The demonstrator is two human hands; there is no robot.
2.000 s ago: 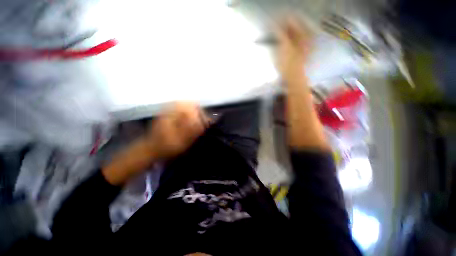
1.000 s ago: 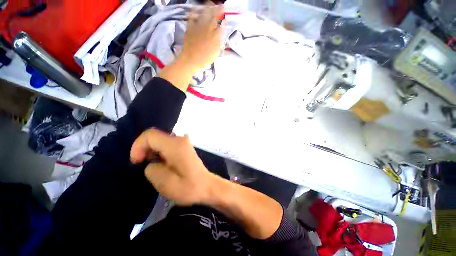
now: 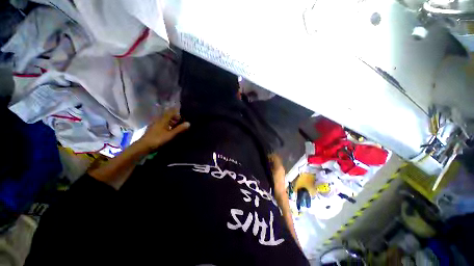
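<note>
A light grey garment (image 3: 96, 67) with red trim hangs in folds at the left edge of the white machine table (image 3: 291, 67). My left hand (image 3: 167, 129) is at the garment's lower right edge, fingers partly curled and thumb apart. Whether it grips the cloth cannot be told. Of my right arm, only a strip of bare forearm shows beside my torso. My right hand cannot be made out there, so its state is unclear.
A side bin below the table holds red cloth (image 3: 338, 148), a white disc (image 3: 327, 209) and dark items. Metal tools (image 3: 435, 124) lie at the table's right end. Yellow-black floor tape (image 3: 364, 200) runs at lower right. A blue item (image 3: 31, 161) is at far left.
The view has swung down and the machine head is mostly out of it. My left hand has come from the cloth on the table to its hanging part. My right hand has dropped beside my torso.
</note>
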